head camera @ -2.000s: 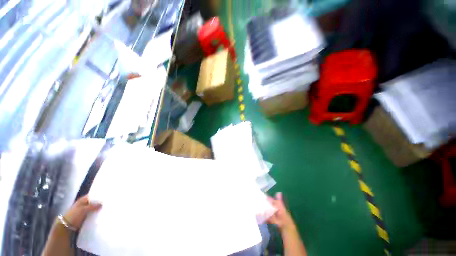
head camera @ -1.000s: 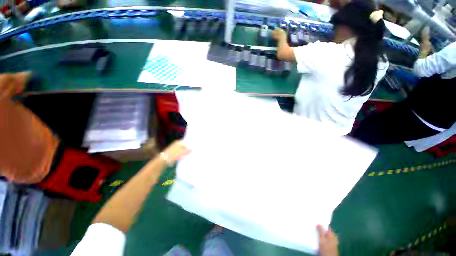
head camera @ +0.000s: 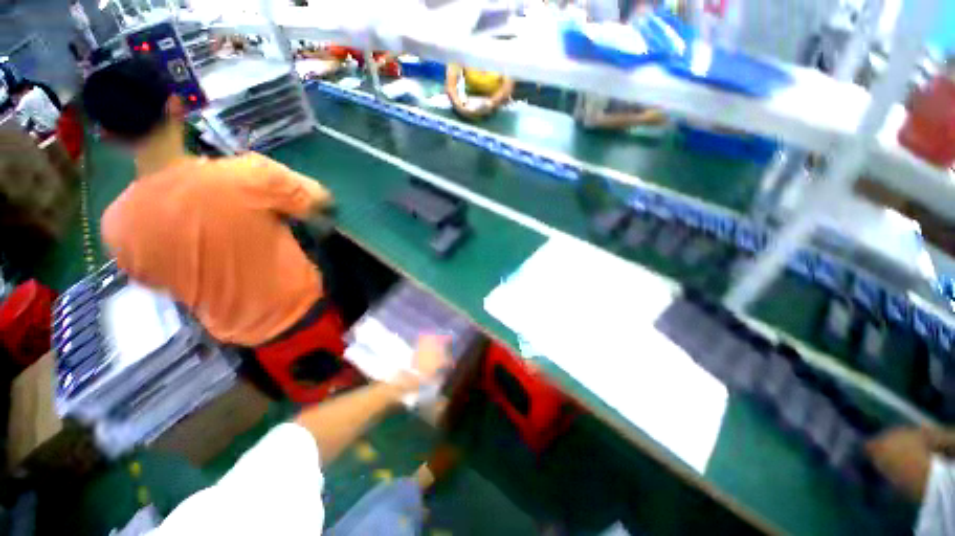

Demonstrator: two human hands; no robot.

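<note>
My left hand (head camera: 427, 361), blurred, with a band at the wrist, reaches over a low stack of trays or sheets (head camera: 387, 333) beside the bench. It overlaps the stack's near right part; whether its fingers grip anything cannot be told. My right hand is not in view. On the green bench (head camera: 476, 274) lie large white paper sheets (head camera: 628, 366). A row of dark units (head camera: 759, 366) stands to their right. A few more dark units (head camera: 431, 209) lie to their left.
A person in orange (head camera: 220, 241) sits at left by a stack of filled trays (head camera: 126, 356) on cartons. A red stool (head camera: 524, 398) stands under the bench edge. Another hand (head camera: 901, 461), apparently a neighbour's, is at far right. A white shelf (head camera: 503, 52) with blue film (head camera: 681, 58) runs above.
The view has turned left. The large white sheet held in both hands is no longer seen in them. My left hand is now over the low stack; my right hand has left the picture.
</note>
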